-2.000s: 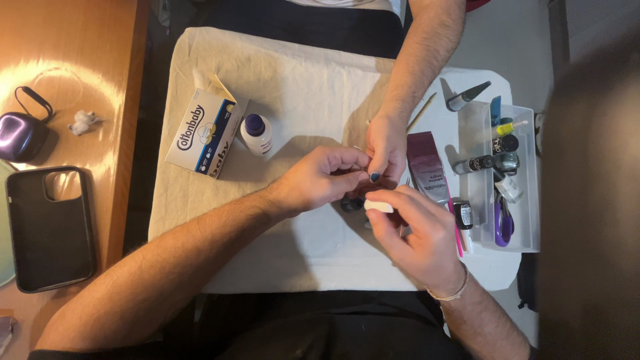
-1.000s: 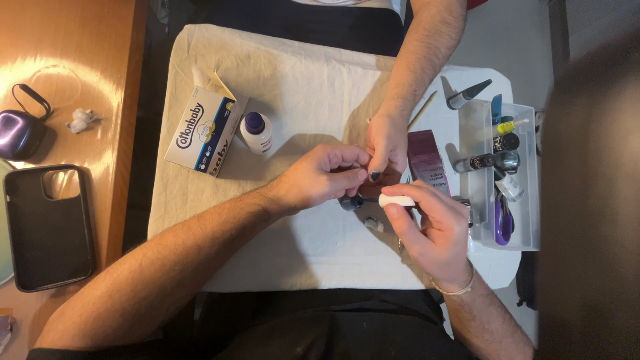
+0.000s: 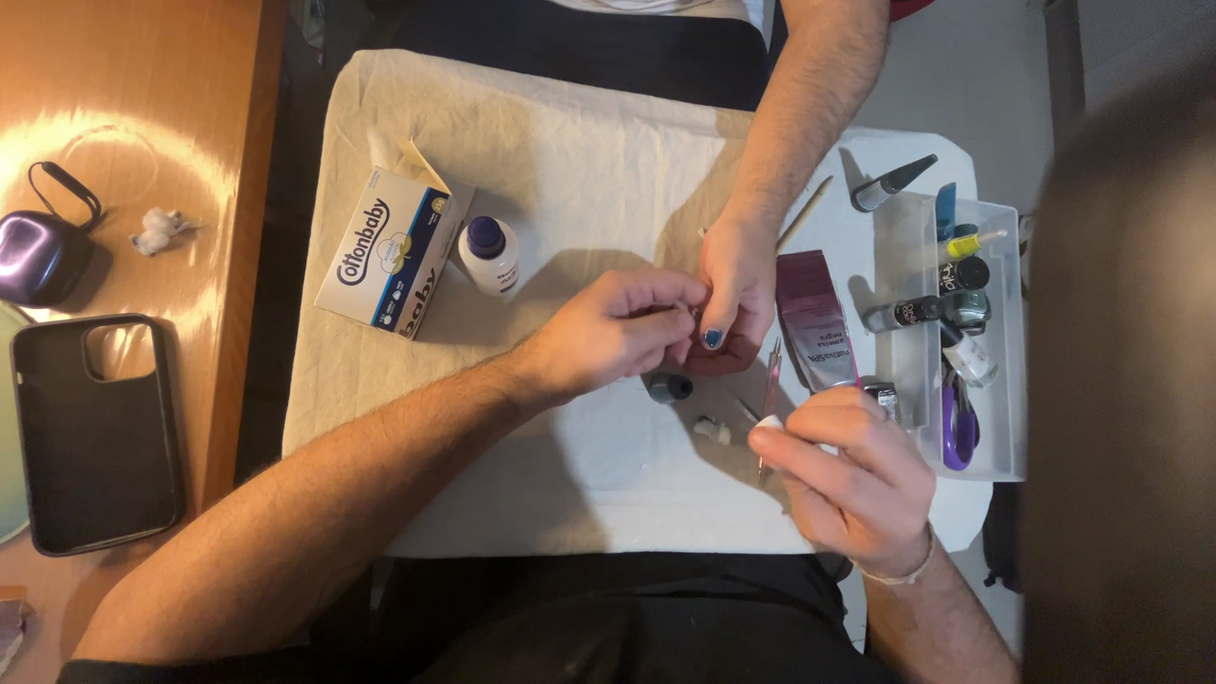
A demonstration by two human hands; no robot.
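Observation:
My left hand (image 3: pixel 622 328) holds a finger of the other person's hand (image 3: pixel 739 294), whose thumbnail carries dark blue polish. Just right of and below them, my right hand (image 3: pixel 855 470) pinches a small white piece (image 3: pixel 769 423), perhaps a nail-polish brush cap or cotton; its kind is not clear. Beneath the joined hands a dark nail polish bottle (image 3: pixel 669 387) lies on the white cloth. A thin metal tool with a pinkish handle (image 3: pixel 774 372) and a bit of cotton (image 3: pixel 712 429) lie between my hands. Beside my right hand is a purple and silver tube (image 3: pixel 815 318).
On the cloth (image 3: pixel 494 418) stand a Cottonbaby box (image 3: pixel 385 256) and a white bottle with a blue cap (image 3: pixel 489 255). At right, a clear plastic bin (image 3: pixel 1002 380) holds polish bottles and purple-handled scissors (image 3: pixel 959 427). A black phone case (image 3: pixel 98 432) lies on the wooden table at left.
My right hand has moved away from the other person's fingers, down and to the right, with the white piece still in it. My left hand keeps its hold.

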